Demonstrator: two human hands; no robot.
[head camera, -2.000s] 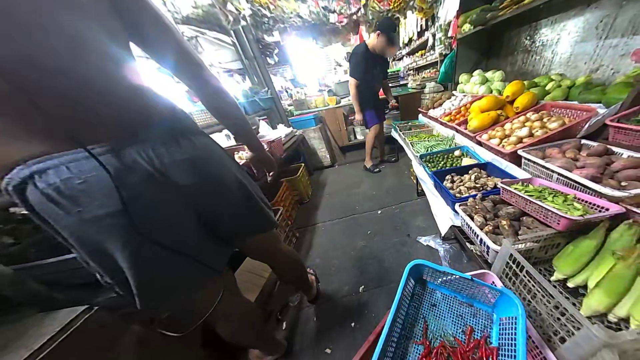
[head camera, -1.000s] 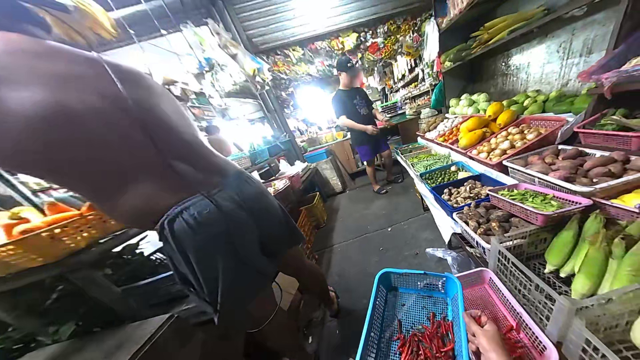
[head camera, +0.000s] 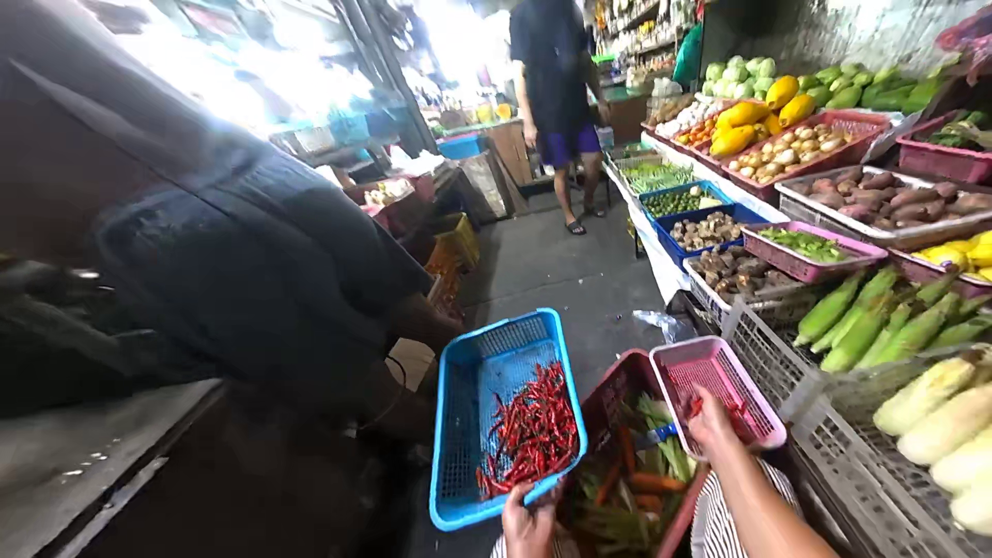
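Observation:
A blue plastic basket (head camera: 449, 434) holds a heap of red chili peppers (head camera: 539, 422) toward its near right side. My left hand (head camera: 530, 521) grips this basket by its near edge. On the right, a smaller pink plastic basket (head camera: 732, 356) has a few red chilies in it. My right hand (head camera: 709, 418) reaches inside the pink basket with red chilies between its fingers. Below and between the two baskets sits a dark red crate (head camera: 632, 372) with carrots (head camera: 655, 484) and green stalks.
Close on the left stands a person in dark shorts (head camera: 256, 263). Farther down the aisle (head camera: 542, 271) is another person (head camera: 559, 93). Along the right side are corn cobs (head camera: 876, 318), a gray plastic crate (head camera: 837, 442), sweet potatoes (head camera: 891, 198) and a tray of onions (head camera: 790, 151).
My left hand has come into view on the blue basket. The blue basket now stands apart from the pink one, with the crate of carrots showing between them. My right hand now holds chilies.

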